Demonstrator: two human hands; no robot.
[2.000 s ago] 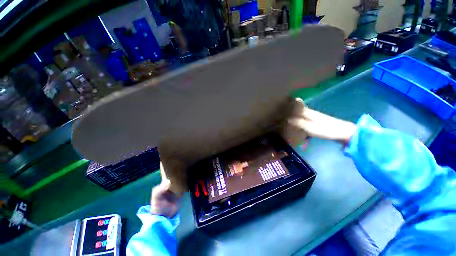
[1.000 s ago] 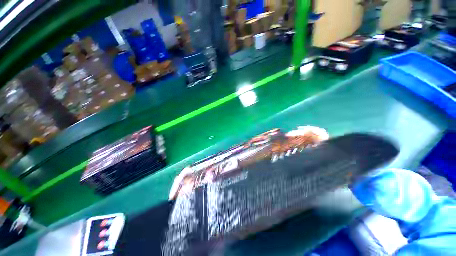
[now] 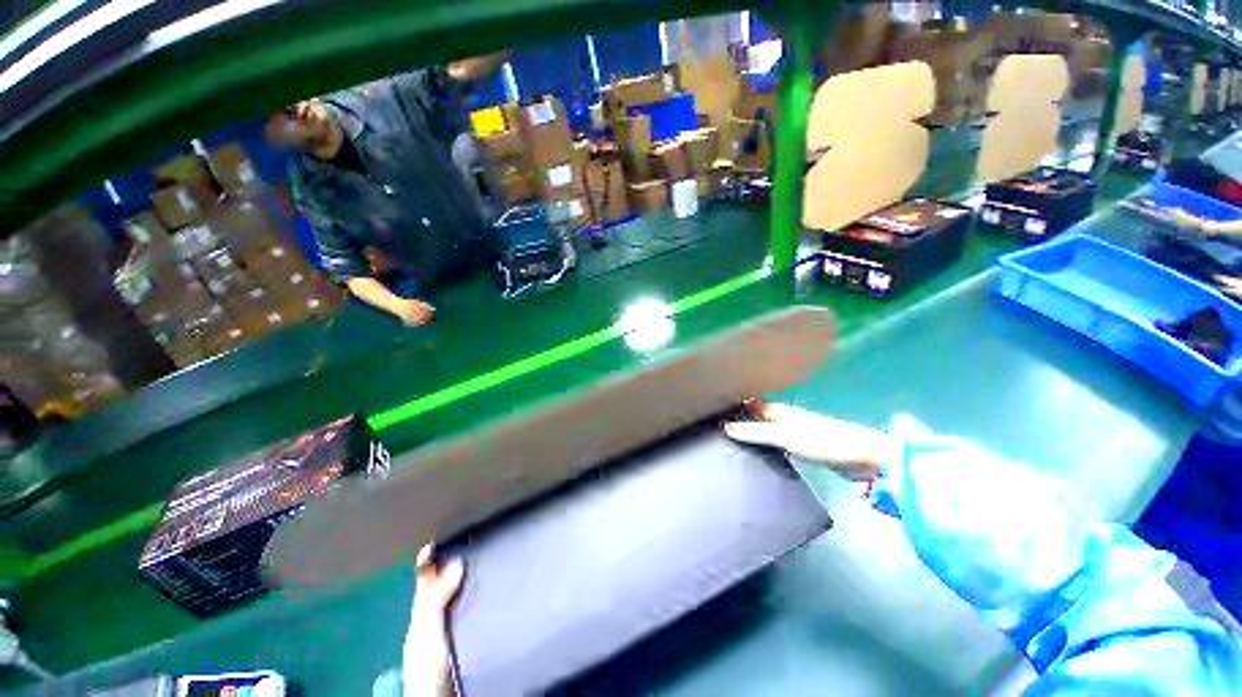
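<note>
A retail box (image 3: 640, 565) is in front of me at the bench. A plain dark face points up at me, and its contents are hidden. Its long lid flap (image 3: 572, 447), brown with rounded ends and slightly blurred, sticks out along the far edge. My left hand (image 3: 433, 613) holds the box's left end, fingertips at the far left corner. My right hand (image 3: 804, 436) holds the far right corner, fingers over the edge by the flap.
A closed printed box (image 3: 259, 511) lies on the conveyor at left. The scale (image 3: 232, 685) is cut off below. Open boxes (image 3: 899, 245) with raised lids stand behind right, near a blue bin (image 3: 1090, 300). A person (image 3: 409, 191) stands across the line; another's hand (image 3: 1199, 225) shows at right.
The box has turned: the lid's black, white-printed side is out of sight, and a plain dark face and the flap's brown side show. Both hands are clearer. The view has shifted and a person appears behind.
</note>
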